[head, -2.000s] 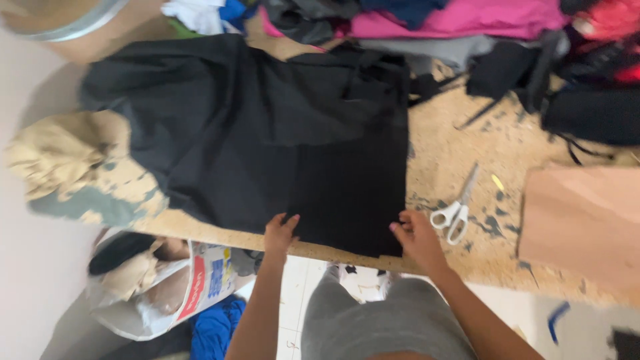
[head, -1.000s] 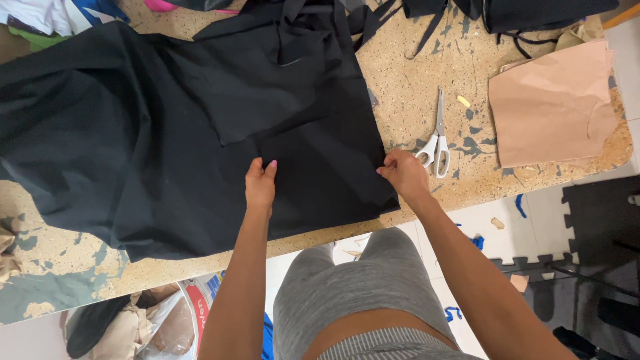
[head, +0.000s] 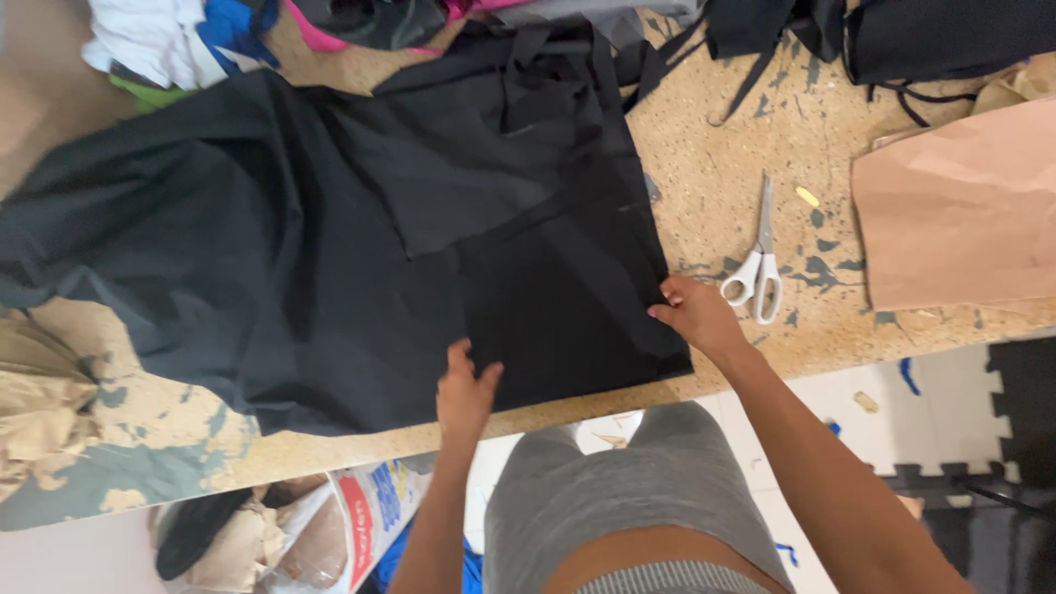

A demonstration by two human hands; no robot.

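Observation:
A large piece of black fabric [head: 355,272] lies layered and wrinkled over the worktable [head: 693,181]. My left hand [head: 466,392] is over its lower part near the table's front edge, thumb and fingers apart, holding nothing. At the fabric's right edge, my right hand [head: 697,318] has thumb and fingertips at the cloth; whether they pinch it is hard to tell. Scissors with white handles [head: 761,264] lie just right of that hand, points toward the far side.
Brown paper pieces [head: 957,214] lie at the right. Black fabric strips [head: 747,74] and white, blue and pink cloths [head: 148,37] are along the far side. Crumpled tan material [head: 37,396] sits at the left. Below the table edge stands a printed bag [head: 355,511] of scraps.
My left hand's thumb and fingers have spread over the fabric since a second ago. My right hand stays by the fabric's right edge. The view has shifted.

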